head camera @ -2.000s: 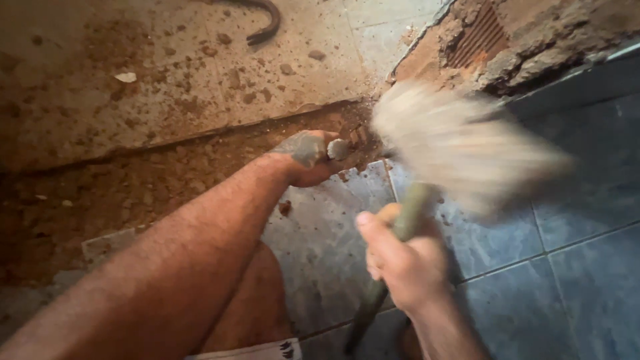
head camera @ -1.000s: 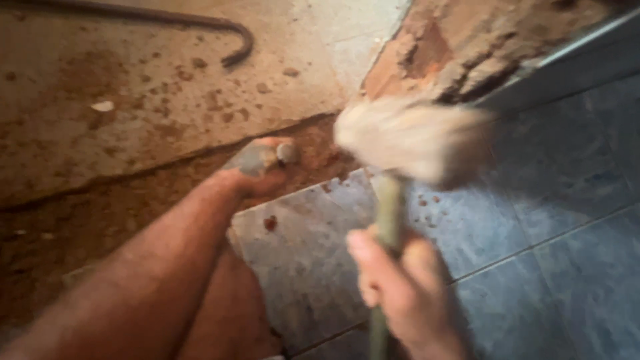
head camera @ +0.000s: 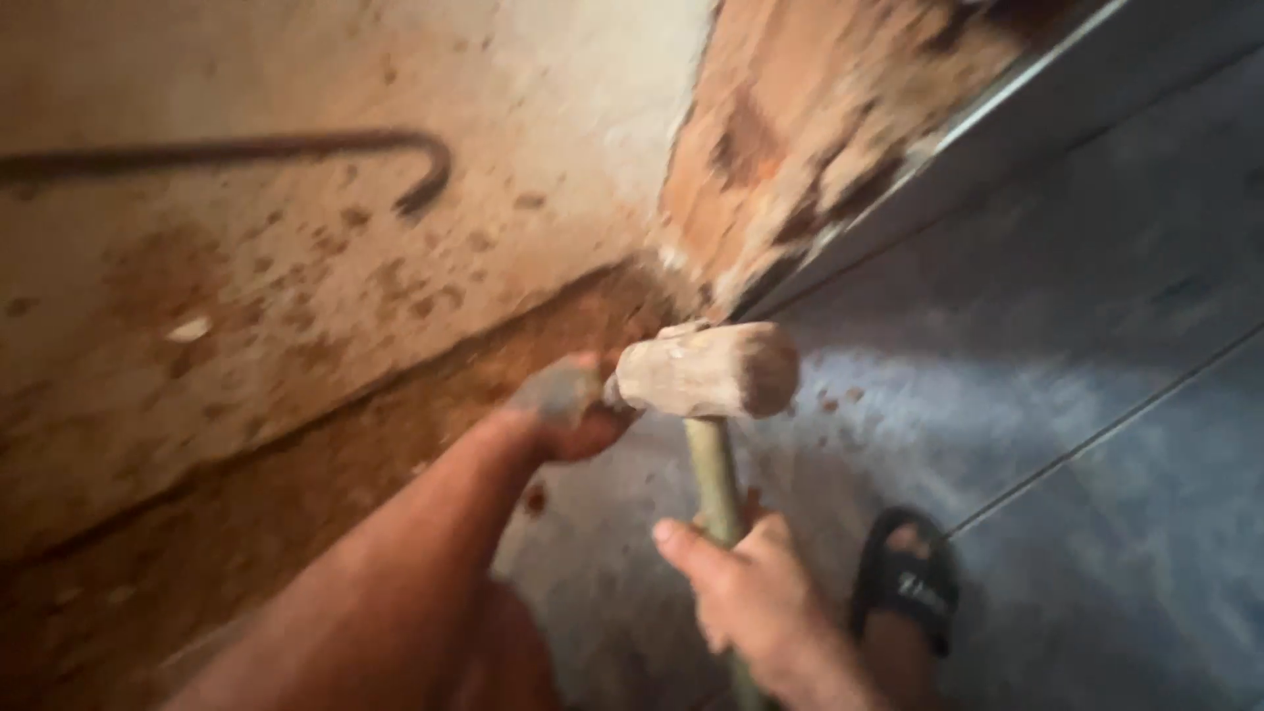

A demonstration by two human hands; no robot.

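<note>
My right hand (head camera: pixel 755 583) grips the greenish handle of a mallet with a pale, worn, cylindrical head (head camera: pixel 706 370). The mallet's head is right at the blunt end of a chisel-like tool (head camera: pixel 612 390), which my left hand (head camera: pixel 573 410) holds. That tool's shaft and tip are hidden by my hand and the mallet. My left hand, with a grey patch on its back, is over a trench of reddish-brown rubble (head camera: pixel 395 425) at the edge of the blue floor tiles (head camera: pixel 612 533).
A hooked dark metal bar (head camera: pixel 247 148) lies on the dusty pale floor (head camera: pixel 553 99), among scattered crumbs. A broken masonry edge (head camera: pixel 780 128) meets a straight metal-like strip (head camera: pixel 1027 74) at upper right. A foot in a black slide sandal (head camera: pixel 907 573) stands on the tiles.
The mallet head has come from raised and apart to the end of the tool in my left hand. The sandalled foot and more of the hooked bar have come into view as the view shifted.
</note>
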